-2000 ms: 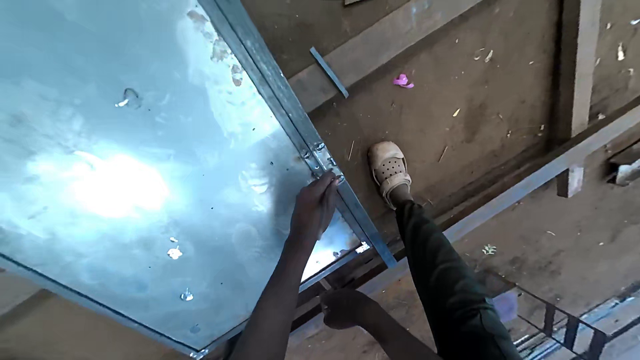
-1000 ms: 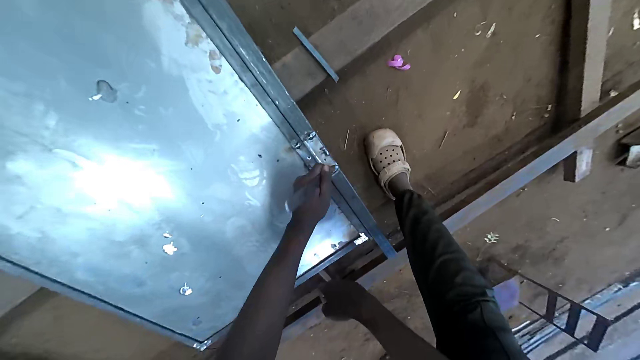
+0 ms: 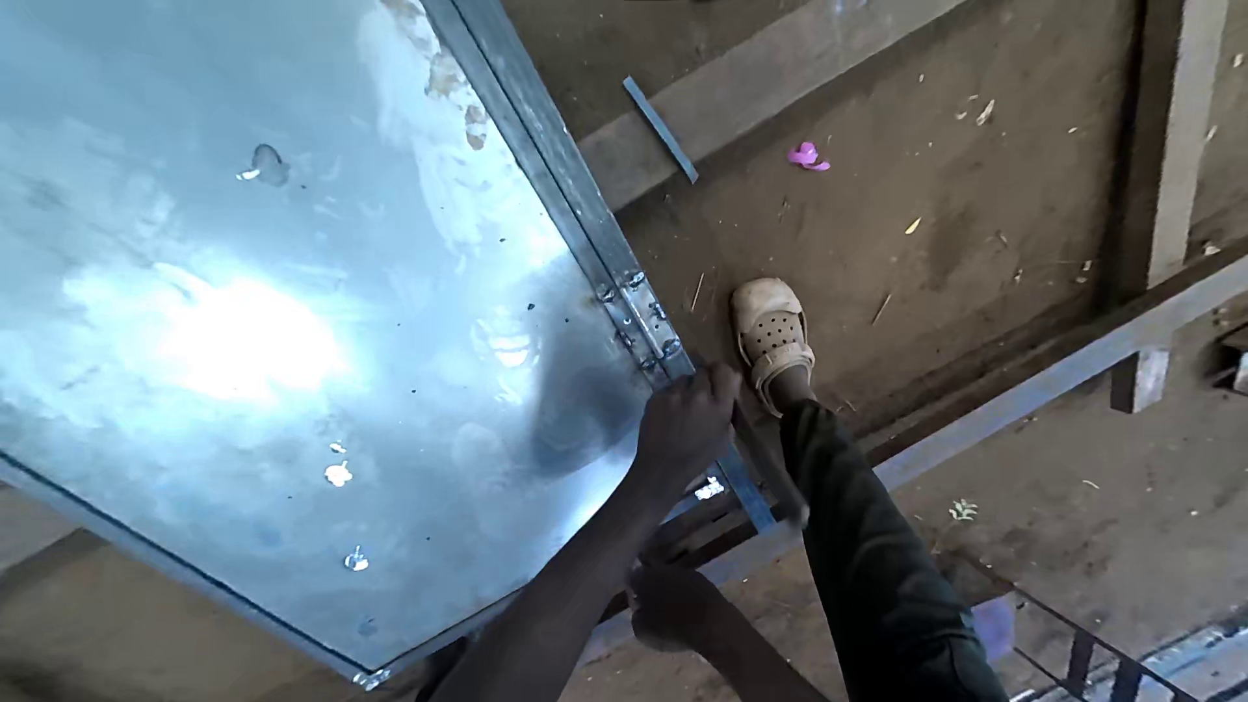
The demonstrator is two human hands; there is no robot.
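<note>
A hinge [image 3: 639, 322] with welded knuckles joins the steel frame edge [image 3: 546, 161] of a shiny sheet-metal panel [image 3: 409, 322]. Just below the hinge, my left hand [image 3: 687, 419] is curled at the frame edge, its fingers around the upper end of a blurred dark bar [image 3: 775, 468] that slants down to the right. My right hand [image 3: 673, 604] is closed like a fist below the panel's lower edge; whether it grips anything is unclear. A blue-grey flat metal strip [image 3: 749, 492] shows beside the dark bar.
My foot in a beige clog [image 3: 772, 327] stands on the dirt floor right of the panel. Metal beams [image 3: 1033, 380] cross the ground. A short metal strip [image 3: 661, 130] rests across another beam, near a pink scrap [image 3: 807, 156]. A dark metal frame [image 3: 1082, 658] lies lower right.
My left hand has moved off the hinge and down along the frame edge, leaving the hinge in view. The dark bar now shows beside it. My right hand remains below the panel edge.
</note>
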